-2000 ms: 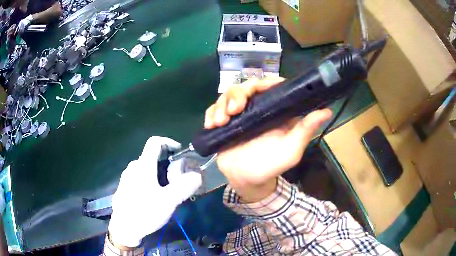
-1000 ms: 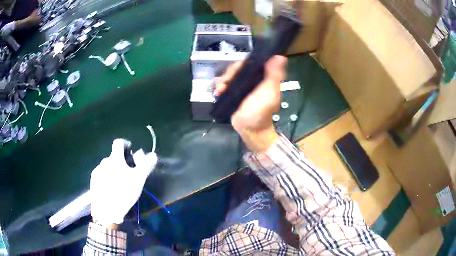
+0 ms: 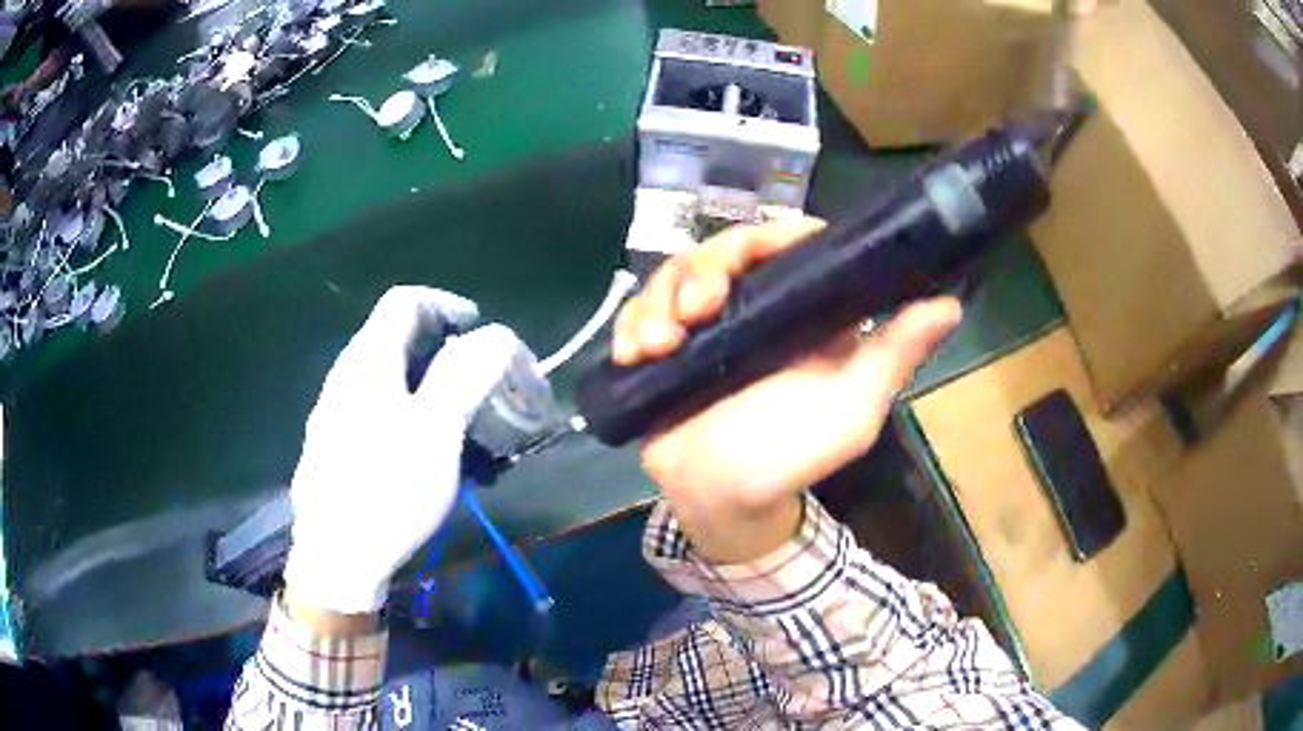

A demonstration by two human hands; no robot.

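Observation:
My left hand (image 3: 386, 443), in a white glove, grips a handle body (image 3: 252, 547) with a round unit (image 3: 515, 406) at its end. The body's far end sticks out left of the glove; its middle is hidden. A white lead (image 3: 589, 326) curves up from the round unit, and blue wires (image 3: 506, 548) hang below. My bare right hand (image 3: 772, 386) is closed around a black electric screwdriver (image 3: 829, 286). Its thin bit points down-left and meets the lower edge of the round unit. Whether a screw is at the tip cannot be told.
A grey-white screw feeder (image 3: 726, 132) stands on the green belt beyond the screwdriver. Many round units (image 3: 229, 209) lie heaped at upper left. Brown cartons (image 3: 1143, 200) stand at right. A black phone (image 3: 1072, 474) lies on cardboard.
The screwdriver has moved from near the feeder back down-left, and its bit is again at the round unit. My left hand has moved up and right with the handle body, which is turned differently.

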